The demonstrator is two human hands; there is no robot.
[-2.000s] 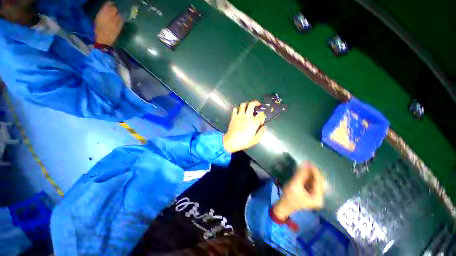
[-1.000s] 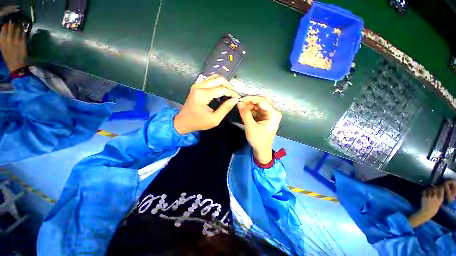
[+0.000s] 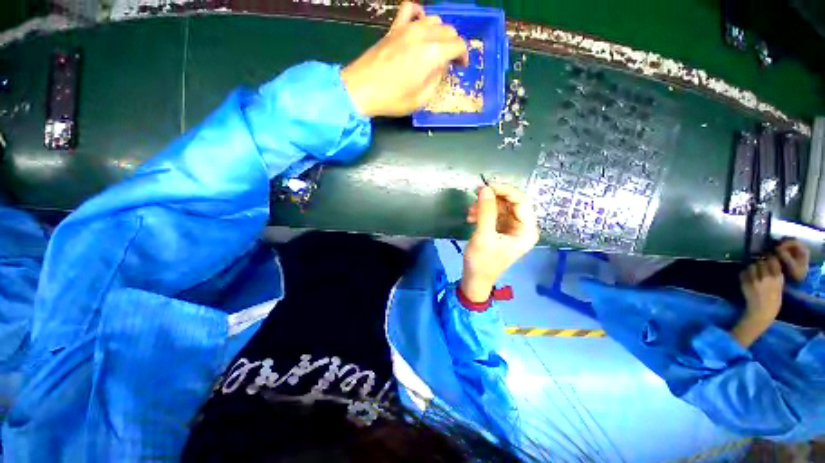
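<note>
My left hand [image 3: 412,68] reaches over the left side of the blue bin [image 3: 496,68], its fingertips above the small yellow-tan pieces [image 3: 457,95]; whether it holds anything cannot be told. My right hand [image 3: 499,231] is raised over the bench's near edge, with a small thin dark piece [image 3: 485,181] pinched between thumb and finger. A phone housing [image 3: 297,187] lies on the green bench, mostly hidden under my left sleeve; only its end with electronics shows.
Loose dark and silver bits [image 3: 514,113] lie right of the bin. A clear blister tray [image 3: 597,181] lies farther right. Dark housings [image 3: 767,167] stand in a row at far right, near another person's hands [image 3: 764,289]. Another housing [image 3: 62,99] lies at left. A worn edge [image 3: 633,59] runs behind.
My hands, together over the near bench before, are now apart. The left has moved up to the bin; the right stays near the bench edge with a dark piece. The view has turned right.
</note>
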